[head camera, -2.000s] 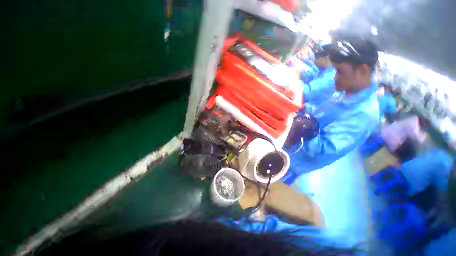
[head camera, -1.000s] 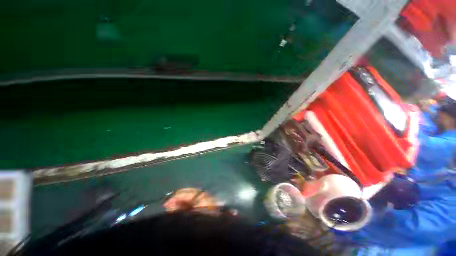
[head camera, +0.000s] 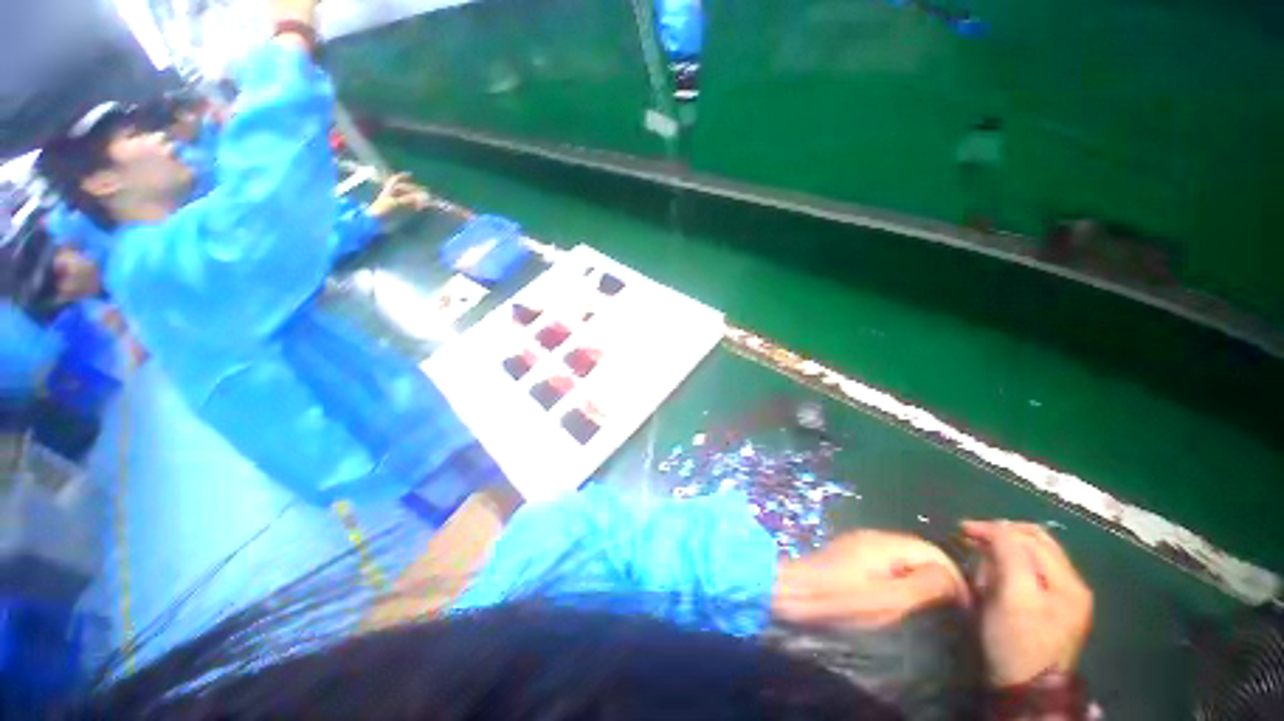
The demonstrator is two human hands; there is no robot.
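My left hand (head camera: 880, 575) comes in from the left in a blue sleeve. My right hand (head camera: 1035, 592), with a red band at the wrist, meets it over the dark green bench. The fingertips close together on a small dark component (head camera: 966, 554), mostly hidden by the fingers. A loose pile of tiny glittering blue-purple parts (head camera: 768, 486) lies on the bench just left of my hands. A white compartment tray (head camera: 655, 369) lies beyond the pile, with several dark red-black parts in its pockets.
A blue bin (head camera: 486, 248) stands beyond the tray. The green conveyor (head camera: 901, 303) runs behind the chipped white edging (head camera: 986, 440). A person in a blue smock (head camera: 211, 303) is at the left, one arm raised. A black wire grille (head camera: 1253, 676) shows at the lower right.
The view has swung left. The red-orange trays, white cup and white round unit have left the picture. The white tray, fully seen, the parts pile and both my hands are now in view.
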